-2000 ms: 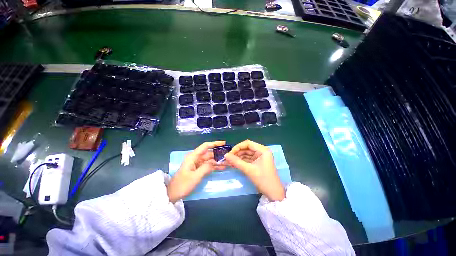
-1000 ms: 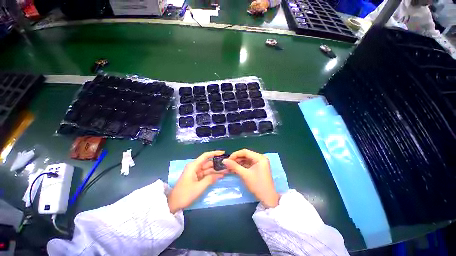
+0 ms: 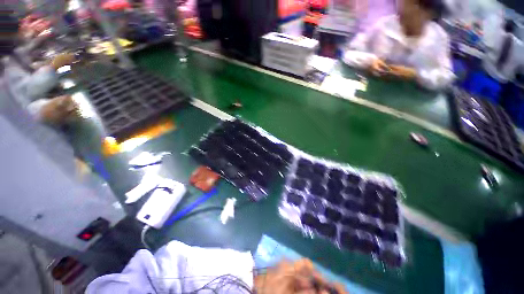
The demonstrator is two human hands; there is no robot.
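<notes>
My left hand is at the bottom edge, blurred and cut off. Skin just right of it seems to be part of my right hand, too blurred and cropped to separate. Dark spots show at the fingers, but I cannot tell whether they are the black square unit. The hands are over the light-blue film, whose upper edge shows. The clear blister tray with rows of black squares lies beyond them to the right. A darker, tightly filled blister tray lies left of it.
At left are a white power strip, blue rod, brown-orange block, white scraps, black compartment tray and grey-white machine. A person sits across the belt. The black stack is at lower right.
The view has swung left and tilted, and is now blurred. My hands have shifted to the bottom edge, partly out of the picture. The machine and people have come into view.
</notes>
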